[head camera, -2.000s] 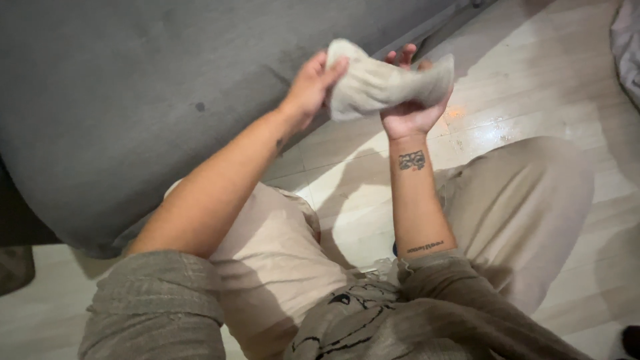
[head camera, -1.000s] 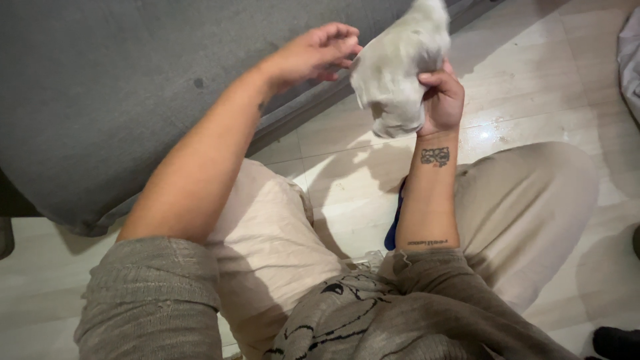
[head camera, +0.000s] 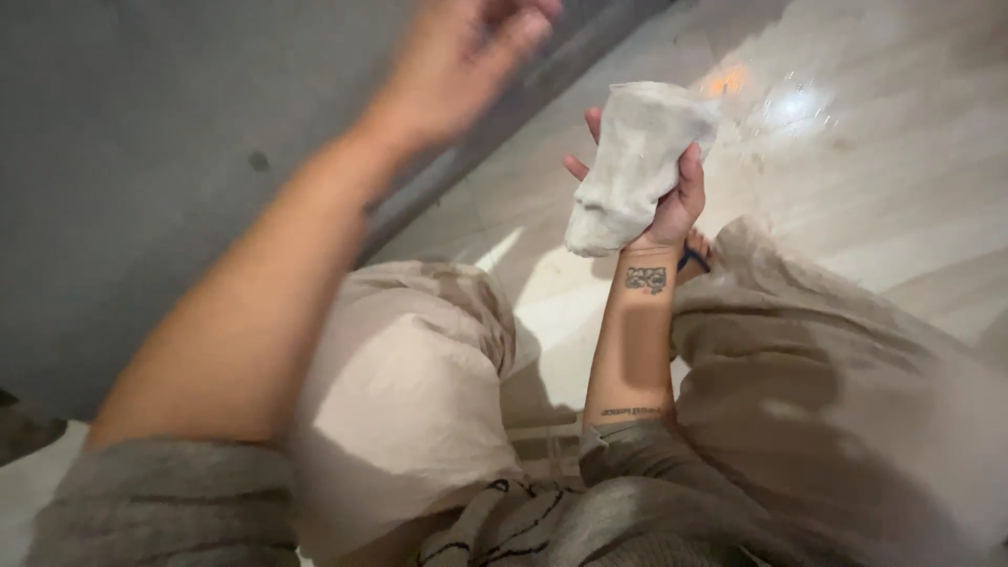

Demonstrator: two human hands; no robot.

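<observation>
An off-white, wrinkled fabric sock [head camera: 634, 161] lies across the palm of my right hand [head camera: 673, 193]. My right thumb rests against its right edge, and two fingertips show past its left side. The sock's wider end points away from me, and its other end hangs over the base of my palm. My left hand [head camera: 480, 59] is raised up and to the left of the sock, apart from it. It is blurred and partly cut off by the top edge, with its fingers loosely bent and nothing visible in them.
A large grey fabric-covered piece of furniture [head camera: 181, 142] fills the upper left. Pale flooring [head camera: 850, 157] with glossy reflections extends to the right. My legs in light trousers [head camera: 409, 378] are bent below my arms. A foot with a dark strap [head camera: 694, 256] shows behind my right wrist.
Two seconds ago both hands were at the sock. My left hand has come away from it and moved up, while my right hand keeps it. The sock's position in that hand has changed.
</observation>
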